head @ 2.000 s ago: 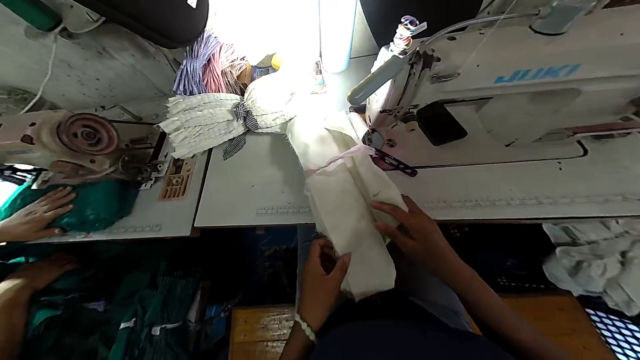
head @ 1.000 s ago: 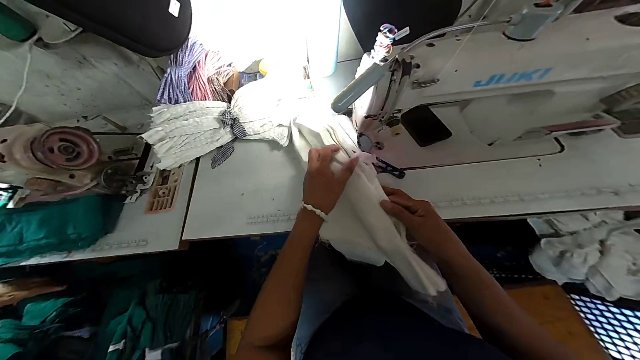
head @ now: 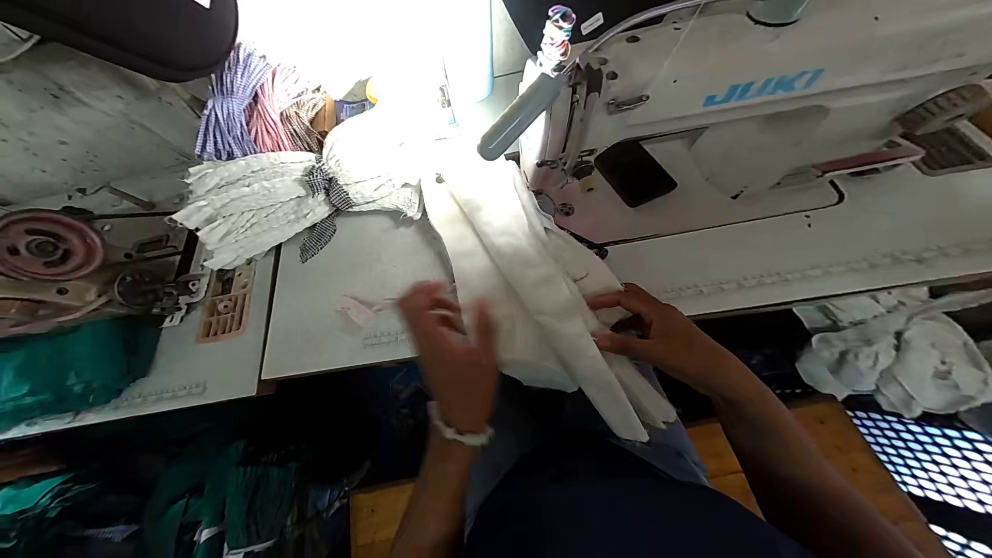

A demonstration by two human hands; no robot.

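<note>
White fabric pieces [head: 511, 287] lie over the table's front edge, their lower ends hanging toward my lap. My right hand [head: 647, 329] holds their right side between thumb and fingers. My left hand [head: 453, 349], blurred and wearing a pale bracelet, is at the left side of the fabric with fingers apart. A thin pinkish strip [head: 363, 310] lies on the table just left of that hand. Behind, a white gathered bundle [head: 256, 198] is tied with a dark checked strip [head: 329, 190]. A Juki sewing machine [head: 744, 101] stands to the right of the fabric.
Purple [head: 236, 105] and pink bundles of strips [head: 275, 108] lie at the back left. A second sewing machine [head: 85, 263] with green fabric [head: 74, 368] stands at the left. A grey cylindrical lamp [head: 521, 116] juts over the work. White cloth [head: 903, 353] is heaped at the right.
My left hand has moved left and down, off the middle of the fabric. The pinkish strip, earlier across the fabric, now lies on the table at left. The co-worker's hands at left have gone from view.
</note>
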